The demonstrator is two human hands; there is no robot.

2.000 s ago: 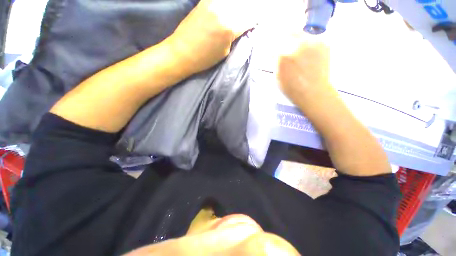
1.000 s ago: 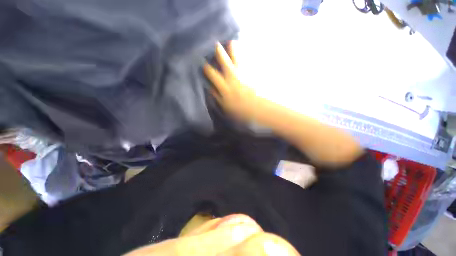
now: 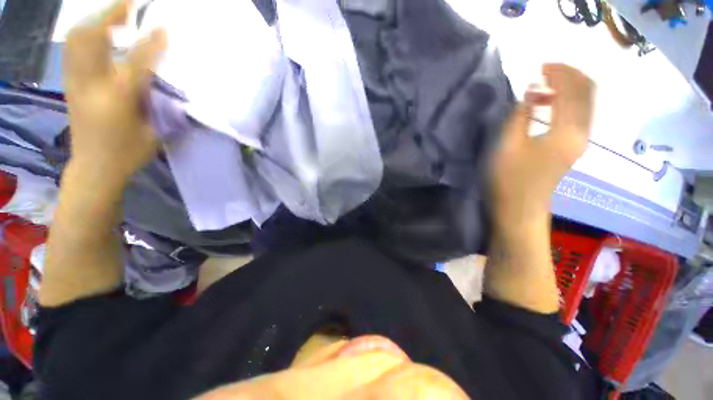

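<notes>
A garment lies over the table edge and my lap, with a dark grey shell (image 3: 426, 101) at centre right and pale lining (image 3: 336, 101) at centre left. A lavender-white strip (image 3: 207, 176) hangs from its left part. My left hand (image 3: 117, 86) is blurred at the upper left, thumb and forefinger apart, its palm side against the lining's left edge. Whether its other fingers grip the cloth is hidden. My right hand (image 3: 547, 117) is raised just right of the dark cloth, fingers curved and apart, with nothing visible in it.
The white table (image 3: 625, 101) has a printed ruler (image 3: 598, 195) along its front edge. Black-handled scissors (image 3: 582, 9) lie at the upper right, near the machine's white body (image 3: 672, 47). Red baskets (image 3: 633, 312) stand below on both sides. More dark cloth (image 3: 164, 207) lies left.
The garment has been turned and spread, so its pale lining now shows at centre. My left hand has come into view at the upper left. My right hand has moved right, off the dark cloth.
</notes>
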